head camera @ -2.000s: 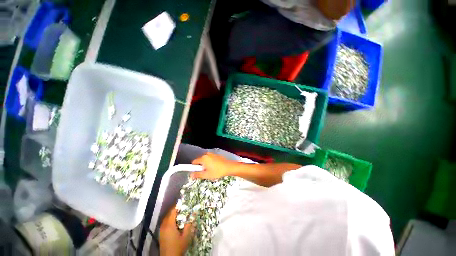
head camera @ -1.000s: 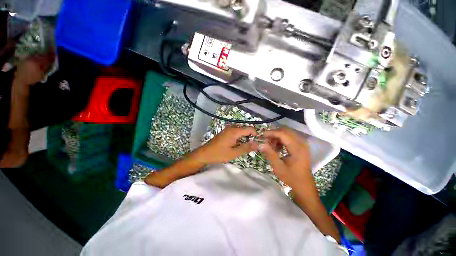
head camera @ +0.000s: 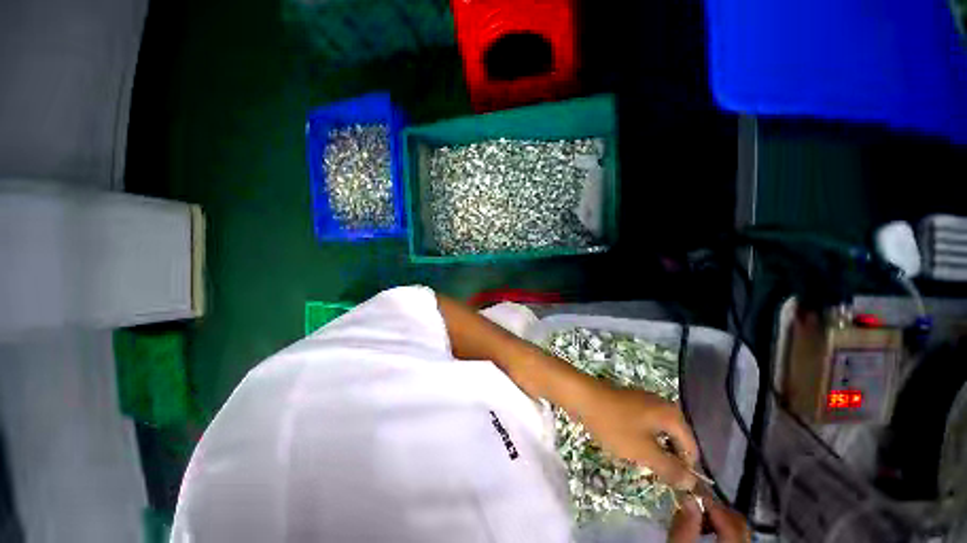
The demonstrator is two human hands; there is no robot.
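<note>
My left hand [head camera: 642, 424] reaches over the whitish lap tub [head camera: 745, 382], which holds many loose white-and-green components [head camera: 604, 472]. Its fingers are bent, with the fingertips at the tub's right side. My right hand [head camera: 708, 522] is cut off by the bottom edge; only its fingers show, meeting the left fingertips. A small thin pale component [head camera: 697, 496] shows between the fingertips of both hands, blurred. The rest of my right hand is out of the picture.
A green crate [head camera: 509, 255] and a blue crate [head camera: 398, 170], both full of components, stand beyond my left arm. A red stool [head camera: 467, 53] is behind them. Black cables [head camera: 734, 350] hang by the tub. A control box [head camera: 861, 371] with red digits is at right, a blue bin [head camera: 838, 53] above.
The view has swung round, so the silver machine head and the output tub are out of the picture. The hands now show at the lower right, still close together over the lap tub.
</note>
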